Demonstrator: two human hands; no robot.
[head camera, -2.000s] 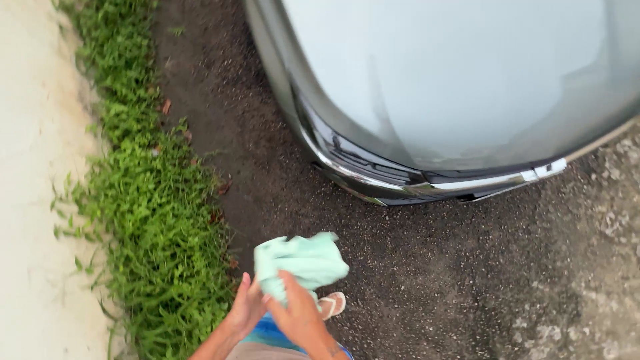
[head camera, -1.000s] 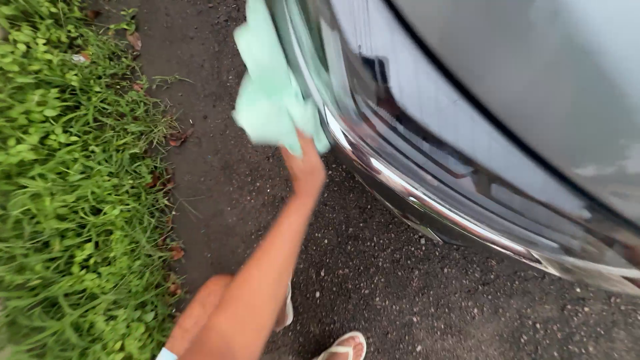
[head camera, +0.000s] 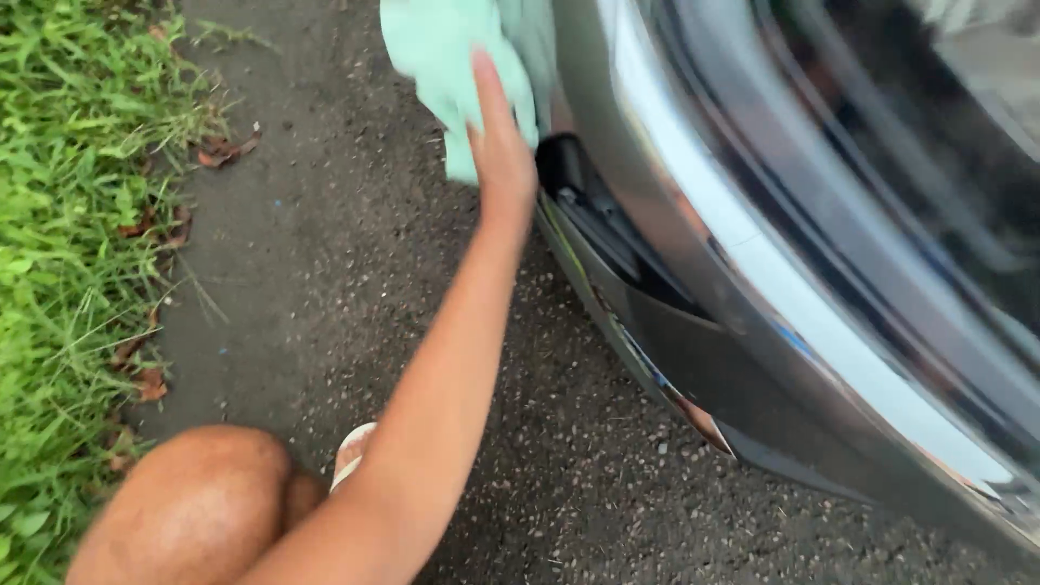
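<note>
My left hand (head camera: 508, 166) holds a mint-green cloth (head camera: 443, 61) at the top middle. One digit lies over the cloth, while the other fingers are mostly hidden in or behind it. The cloth is bunched against the curved side of a dark grey car bumper (head camera: 691, 341), and part of it hangs over the asphalt. The hand is just left of a black recess (head camera: 601, 219) in the bumper. A bright chrome-like strip (head camera: 747, 252) curves above this recess. Hand and cloth are blurred. My right hand is out of view.
Dark, rough asphalt (head camera: 341, 325) runs between the car and a grass strip (head camera: 73, 244) on the left. Dry brown leaves (head camera: 227, 150) lie along the grass edge. My bent knee (head camera: 203, 504) and a sandalled foot (head camera: 353, 455) are at the lower left.
Two seconds ago both hands were at the cloth, away from the car; now one hand holds it against the bumper. The view has moved much closer to the car.
</note>
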